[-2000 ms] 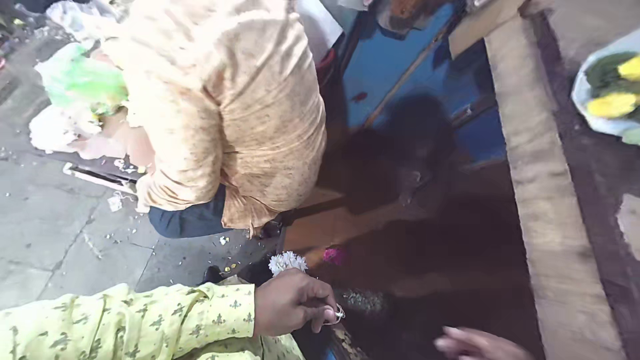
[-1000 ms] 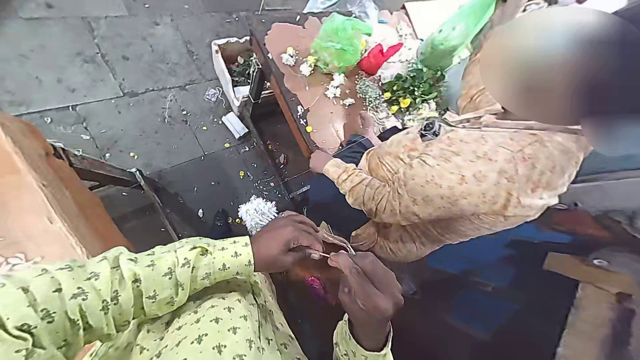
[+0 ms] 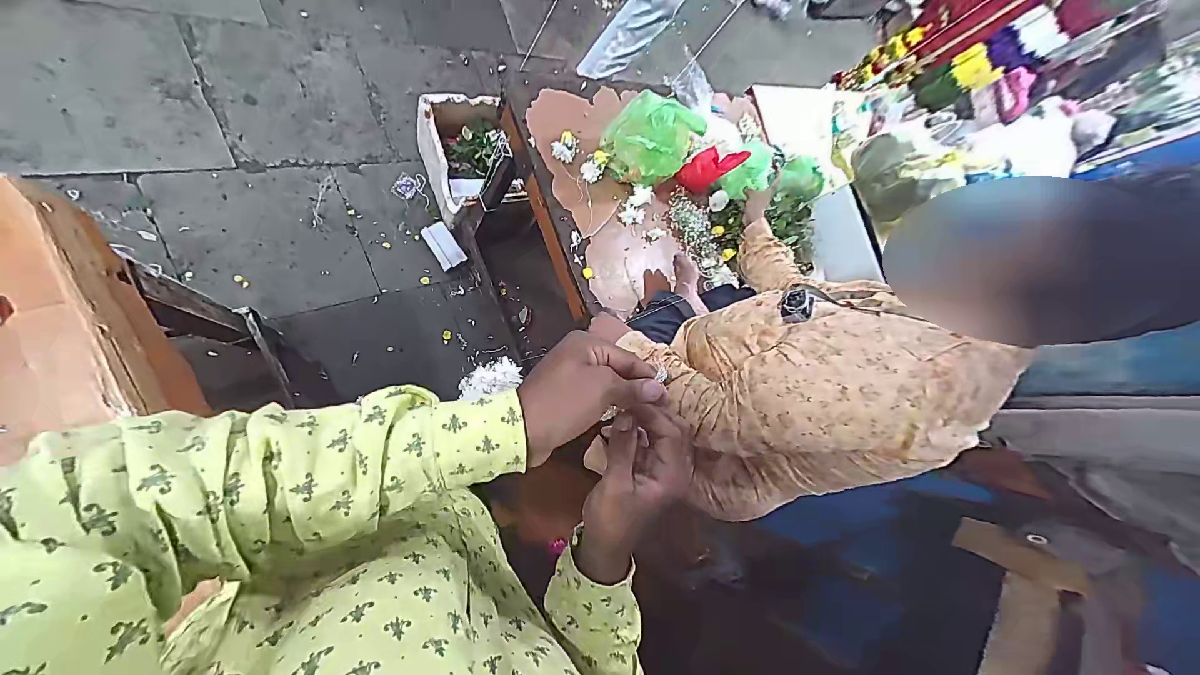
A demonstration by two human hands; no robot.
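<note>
My left hand [image 3: 583,394], in a yellow-green patterned sleeve, is closed with thumb and forefinger pinched together. A small whitish item [image 3: 660,374] shows at its fingertips, too small to name. Just below, my right hand [image 3: 642,469] has its fingers bent up against the left fingertips; whether it grips anything is hidden. A bunch of white flowers [image 3: 491,378] lies behind my left wrist. Beyond my hands sits a person in a peach printed garment [image 3: 844,403], one hand reaching to the greenery [image 3: 792,220] and the other arm partly behind my left hand.
A low table [image 3: 572,202] holds a green plastic bag [image 3: 649,139], red cloth or plastic [image 3: 710,170] and loose white flowers. Beside it is a white box [image 3: 434,141] with leaves. At left stands a wooden stand [image 3: 103,309]; colourful garlands [image 3: 975,70] lie at upper right.
My right hand, low and apart from the left two seconds ago, has come up to it. A thin pale strand showed between my hands one second ago. The view has swung considerably.
</note>
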